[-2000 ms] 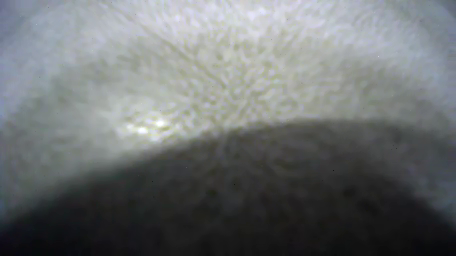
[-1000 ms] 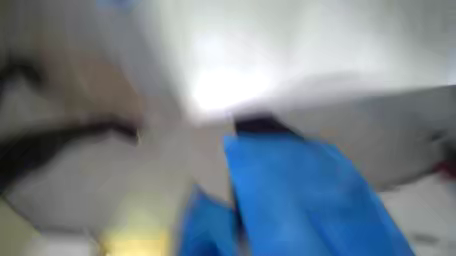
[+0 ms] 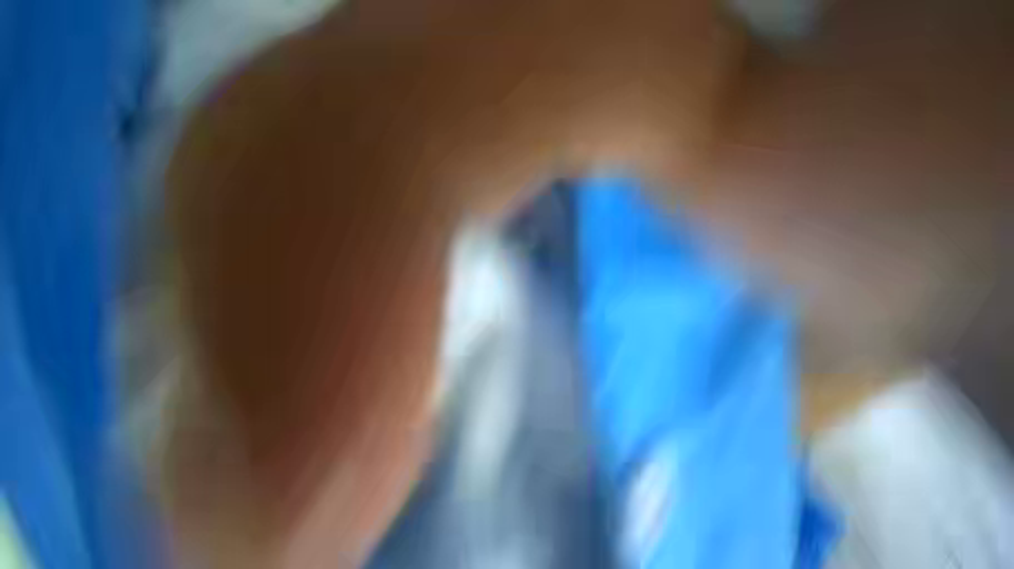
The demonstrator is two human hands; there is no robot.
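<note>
Large, strongly blurred skin-toned shapes, my hand or hands (image 3: 322,289), fill the top and left of the view very close to the camera. A further blurred skin-toned area (image 3: 878,178) covers the upper right. Whether this is one hand or both, and which is which, I cannot tell. What the fingers hold, if anything, does not show. Bright blue cloth (image 3: 689,356), like a smock, hangs in the lower middle between the shapes.
More blue cloth (image 3: 56,278) runs down the left edge. A dark grey area with a pale streak (image 3: 489,322) lies left of the middle cloth. A white patch (image 3: 923,467) is at the lower right. All of it is blurred.
One second ago blue cloth and a bright, blurred room showed. Now large skin-toned shapes cover much of the view, and blue cloth also shows at the left edge.
</note>
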